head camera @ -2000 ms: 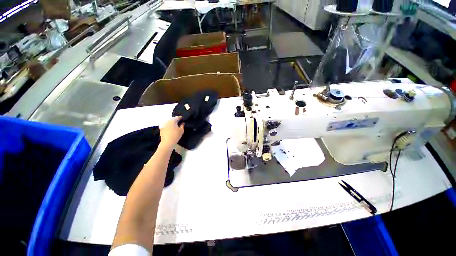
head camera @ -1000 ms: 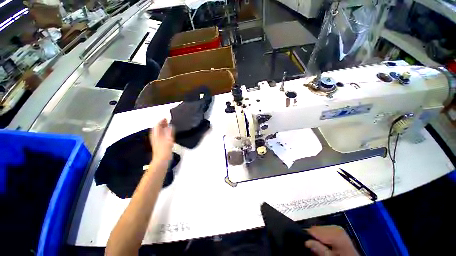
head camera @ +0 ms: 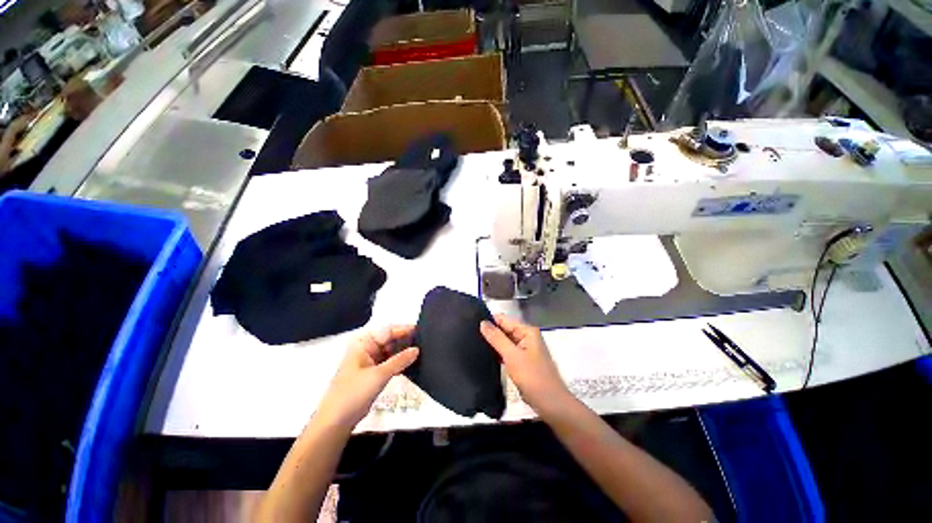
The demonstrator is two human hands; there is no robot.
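A rounded black fabric panel [head camera: 457, 352] is held over the table's front edge, in front of the sewing machine. My left hand [head camera: 375, 370] pinches its left edge between thumb and fingers. My right hand [head camera: 523, 358] pinches its upper right edge. A black fabric pile [head camera: 296, 278] with a pale ticket lies on the left of the table. A second black pile [head camera: 406, 199], dark grey on top, lies behind it with a pale ticket at its back end. No fabric shows under the presser foot area [head camera: 526, 281].
The off-white sewing machine [head camera: 654, 189] stands at the right, a white scrap [head camera: 625, 268] under its arm. Black snips [head camera: 740, 357] lie right, near a hanging cable. A blue bin [head camera: 133, 347] stands left, another blue bin [head camera: 761, 460] below the right edge. Cardboard boxes [head camera: 404, 133] stand behind.
My left hand has left the piles and moved toward me to grip the panel. My right hand has raised the panel from the lower right to the middle. The view has shifted.
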